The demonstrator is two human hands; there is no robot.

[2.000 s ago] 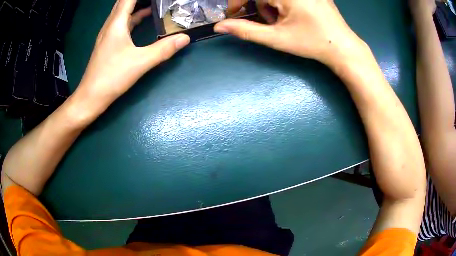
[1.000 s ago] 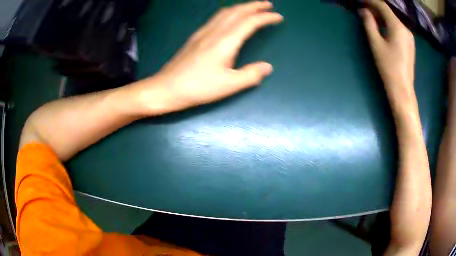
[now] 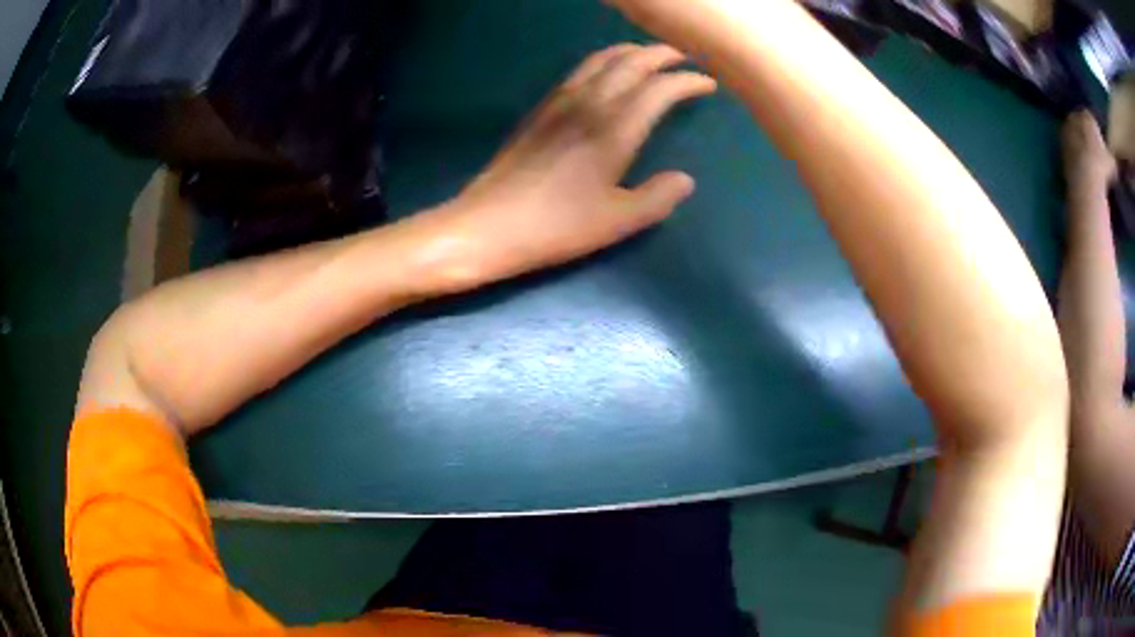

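My left hand (image 3: 591, 162) rests on the glossy dark green table (image 3: 535, 436), bare, palm down, fingers apart, with nothing in it. My right forearm (image 3: 871, 212) reaches up across the view. My right hand is cut off by the top edge, so what it holds is hidden. No box is in front of my left hand.
Black stacked boxes (image 3: 249, 93) stand at the upper left, blurred. Opened black boxes with shiny contents (image 3: 1102, 56) line the upper right edge. Another person's hand (image 3: 1085, 156) and forearm are at the right edge. The table's pale curved rim (image 3: 535, 513) runs along the front.
The open box seen two seconds ago is out of view. My left hand has let go of it. My right arm has swung up and left, taking my right hand out of the picture. The view has shifted.
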